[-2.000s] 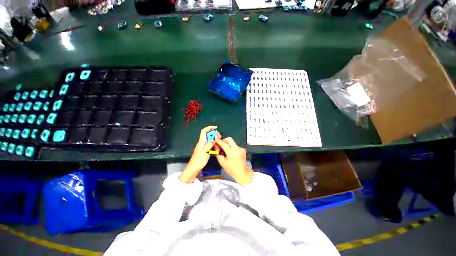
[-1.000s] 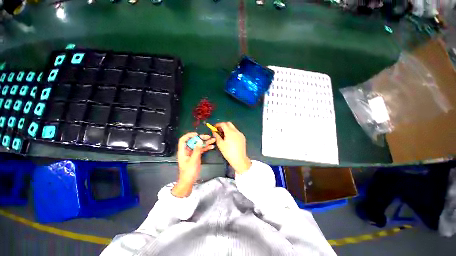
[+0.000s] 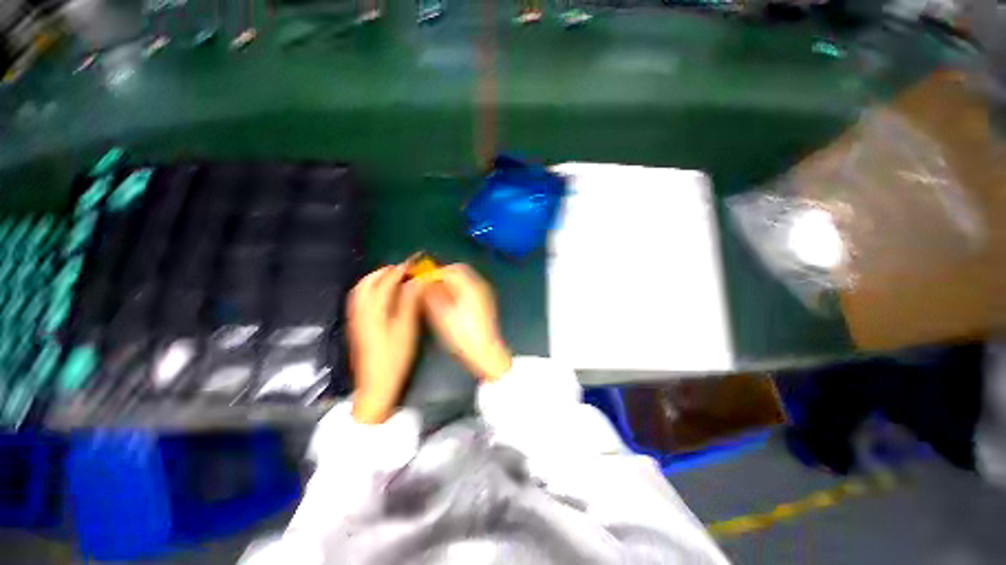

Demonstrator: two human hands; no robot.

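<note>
The frame is blurred by motion. My left hand and my right hand are close together at the bench's front edge, just right of the black blister tray. A yellow hand tool shows at the fingertips of my right hand. The teal housing seen earlier in my left hand cannot be made out now, and the left fingertips are too blurred to tell what they hold. The red small parts cannot be seen; the hands are over that area.
The black blister tray lies left, with teal pieces along its left side and a filled tray beyond. A blue bin touches the white parts sheet. A clear bag and cardboard sheet lie right.
The view has shifted and blurred. My hands have come closer together and moved left and up. The teal housing and the red parts no longer show.
</note>
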